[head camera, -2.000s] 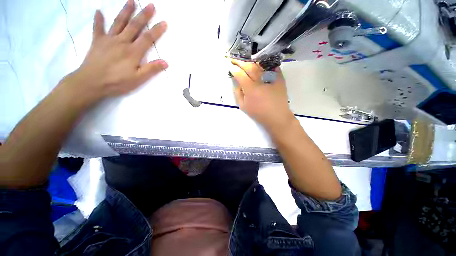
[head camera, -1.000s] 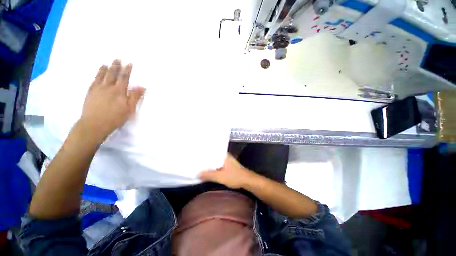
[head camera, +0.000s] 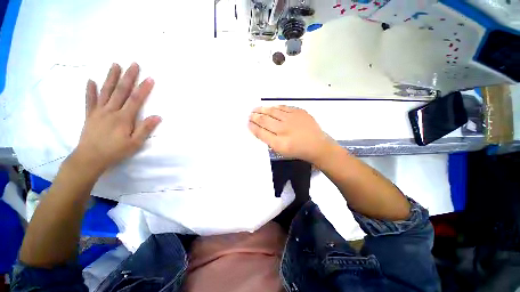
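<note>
A large white fabric panel (head camera: 188, 137) lies on the machine table and hangs over the front edge towards my lap, with thin dark lines on it. My left hand (head camera: 117, 117) lies flat on the panel at the left, fingers spread. My right hand (head camera: 285, 130) rests near the panel's right edge by the table front, fingers together. Whether it pinches the cloth cannot be told. The presser foot area (head camera: 263, 20) is at the top centre, left of the dark round knob (head camera: 292, 27).
A black smartphone (head camera: 438, 118) lies at the right by a silver metal fitting (head camera: 416, 91) and brown tape (head camera: 498, 114). White cloth (head camera: 422, 177) hangs below the table at right. Blue bins or sheets with white pieces are at lower left.
My right hand has gone from the needle area to the panel's front edge, then up onto the table. The panel has been drawn over the front edge. My left hand stays flat on it.
</note>
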